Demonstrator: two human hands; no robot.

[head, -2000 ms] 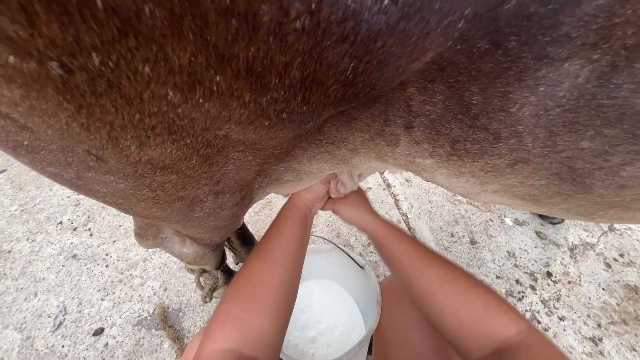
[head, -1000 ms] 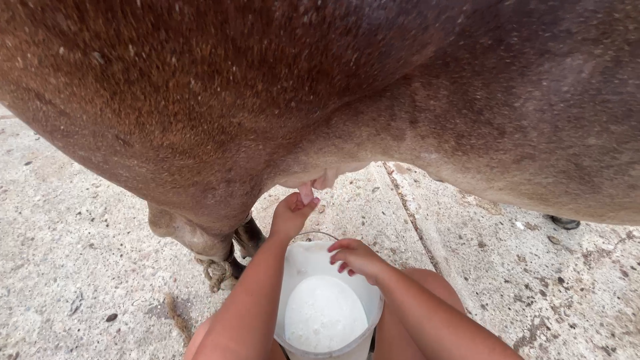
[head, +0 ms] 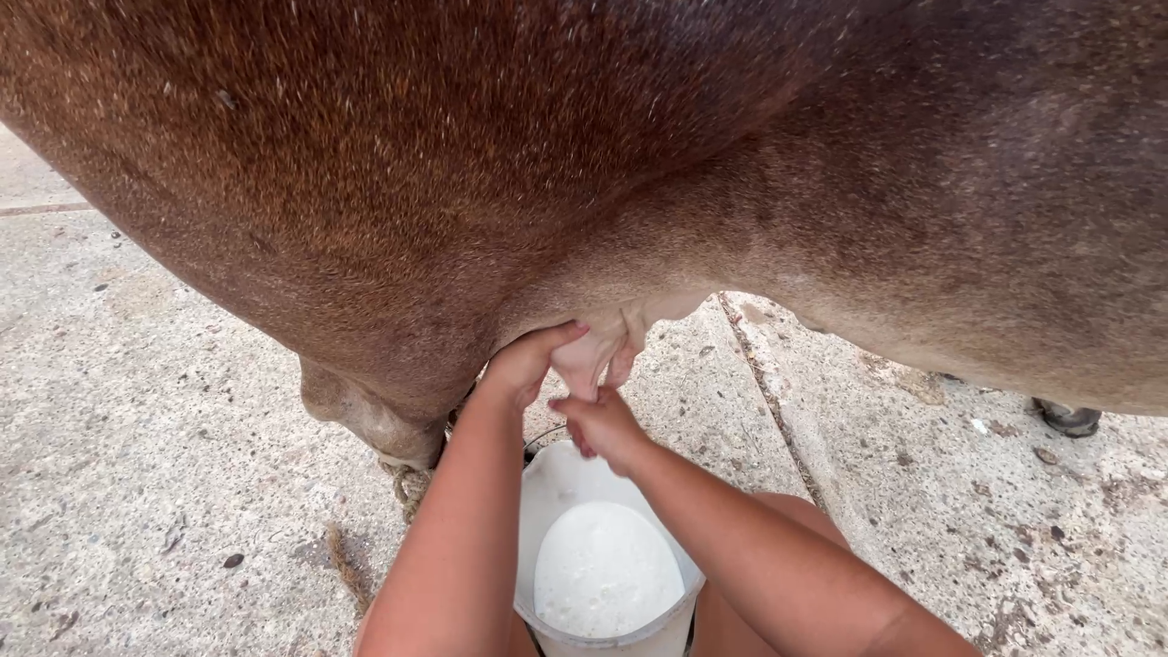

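A brown cow (head: 456, 164) fills the upper part of the view, its pale udder (head: 589, 351) hanging at the centre. My left hand (head: 529, 365) lies against the udder's left side, thumb up and fingers partly hidden behind it. Just below, the thumb and fingers of my right hand (head: 602, 424) close on the tip of a teat (head: 584, 379). Another teat hangs behind, to the right. Under my hands a white plastic bucket (head: 557, 484) stands between my legs, with foamy milk (head: 607, 570) inside.
Rough concrete floor (head: 182, 438) with a long joint lies beneath. A rope (head: 406, 484) is around the cow's hind leg (head: 374, 420) at left, and a frayed tuft (head: 345, 570) lies nearby. One hoof (head: 1068, 418) shows at right.
Both hands were together at the teats, then my right hand was apart above the bucket. It has since risen to a teat, and my left hand has moved up against the udder.
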